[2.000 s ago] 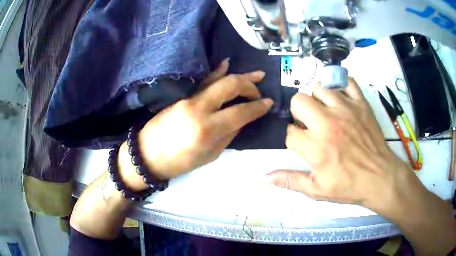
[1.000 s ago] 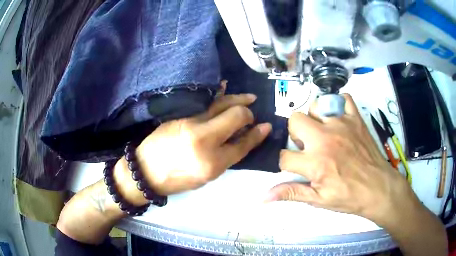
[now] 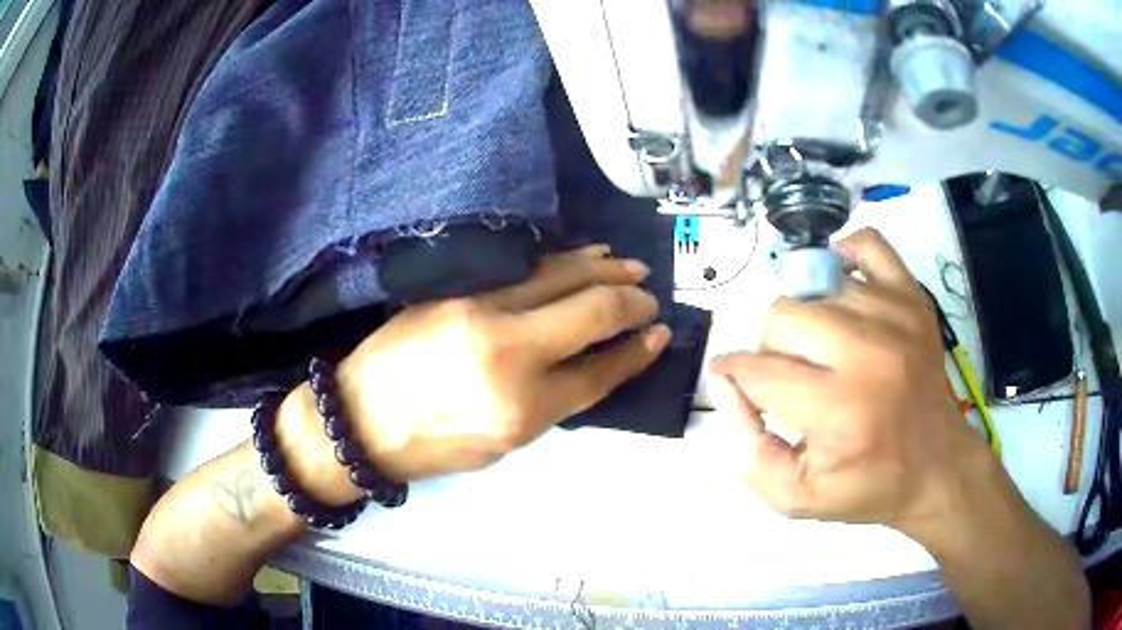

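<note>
A dark blue denim garment (image 3: 455, 148) with a frayed raw edge lies left of the needle area. A flat black piece (image 3: 652, 400) lies on the white table beside the needle plate (image 3: 714, 265). My left hand (image 3: 492, 369) rests palm down, its fingertips pressing the black piece. My right hand (image 3: 849, 394) is right of the piece, apart from it, with fingers bent and the thumb near the index finger. Whether it pinches something small cannot be seen. The presser foot (image 3: 689, 207) is partly hidden by the machine head.
The white machine head (image 3: 824, 74) stands above the work. At right lie a black smartphone (image 3: 1015, 289), yellow-handled snips (image 3: 972, 388) partly behind my hand, an orange-brown stick (image 3: 1077, 431) and black shear handles (image 3: 1101, 498). Striped lining (image 3: 92, 246) hangs at left. A measuring tape (image 3: 492, 591) follows the front edge.
My right hand has moved right, off the black piece, and its fingers have curled in. My left hand has stayed on the piece. The view has shifted, showing more of the machine head.
</note>
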